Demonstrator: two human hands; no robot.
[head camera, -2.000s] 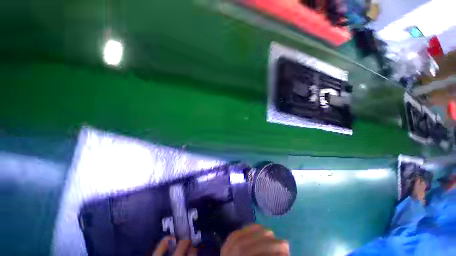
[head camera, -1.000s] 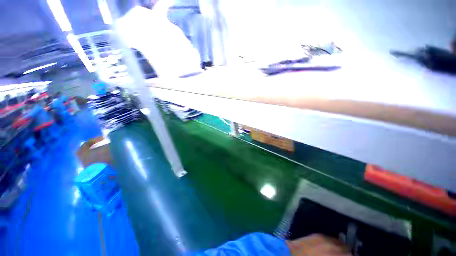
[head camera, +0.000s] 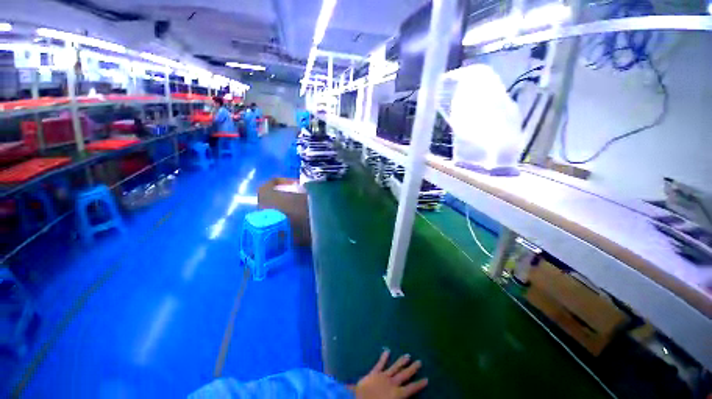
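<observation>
My left hand is at the bottom edge, palm down on the green bench top, fingers spread and holding nothing. It is partly cut off by the frame, with a blue sleeve to its left. My right hand is not in view. No housing or screwdriver shows near the hand. Farther along the bench, a layered dark and silvery stack stands at its edge.
A white post stands on the bench. A raised white shelf runs along the right, bearing a white wrapped thing. A blue stool and cardboard box stand left of the bench. People in blue are far back.
The view has swung away from the housing, which is out of the picture, towards the length of the bench and the aisle. My left hand, earlier over a housing, now lies spread on the bench top.
</observation>
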